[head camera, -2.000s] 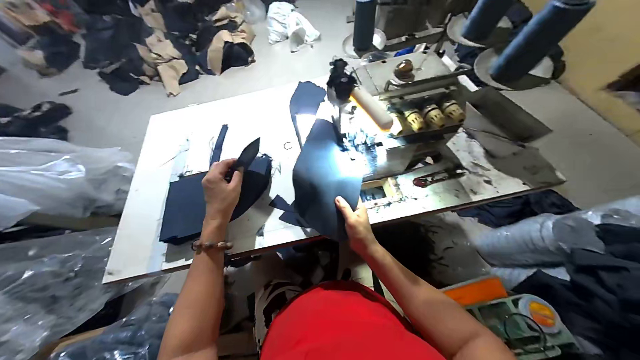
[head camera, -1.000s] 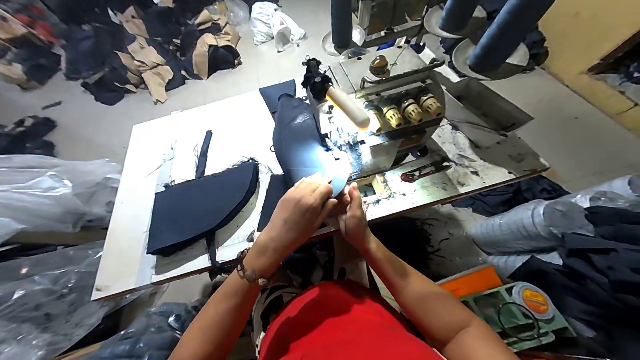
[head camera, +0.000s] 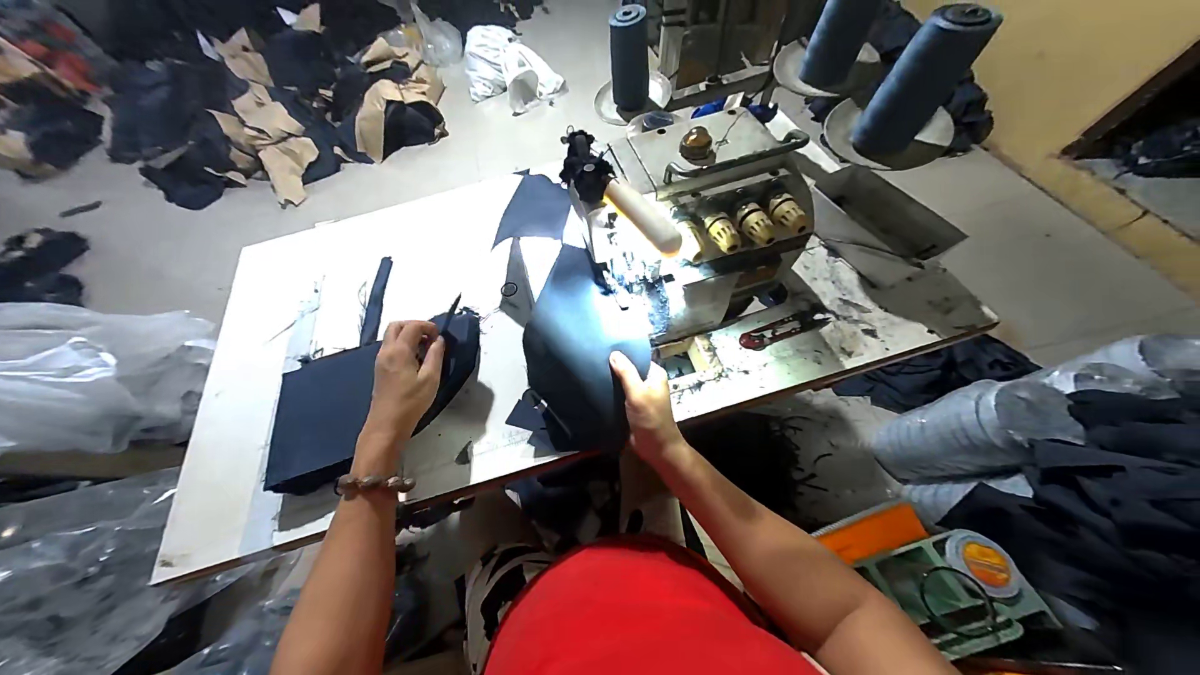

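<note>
My left hand (head camera: 408, 366) is on a stack of dark cut fabric pieces (head camera: 323, 412) at the left of the white table, its fingers pinching the edge of a dark piece. My right hand (head camera: 645, 398) grips the near right edge of another dark fabric piece (head camera: 577, 347), thumb on top. That piece lies beside the lit needle area of an overlock sewing machine (head camera: 741, 244); whether it is under the presser foot cannot be told. A narrow dark strip (head camera: 376, 300) lies behind the stack, and a further dark piece (head camera: 534, 208) lies beyond the machine's lamp.
Red-handled thread snips (head camera: 783, 330) lie on the table right of the needle area. Dark thread cones (head camera: 877, 103) stand behind the machine. A green plastic tray (head camera: 966, 600) is at lower right, near wrapped rolls (head camera: 975, 422). Fabric scraps (head camera: 281, 112) cover the floor at upper left.
My left hand has moved from beside my right hand at the machine to the stack at the left. The dark piece at the machine now lies flatter and spread toward the table's near edge.
</note>
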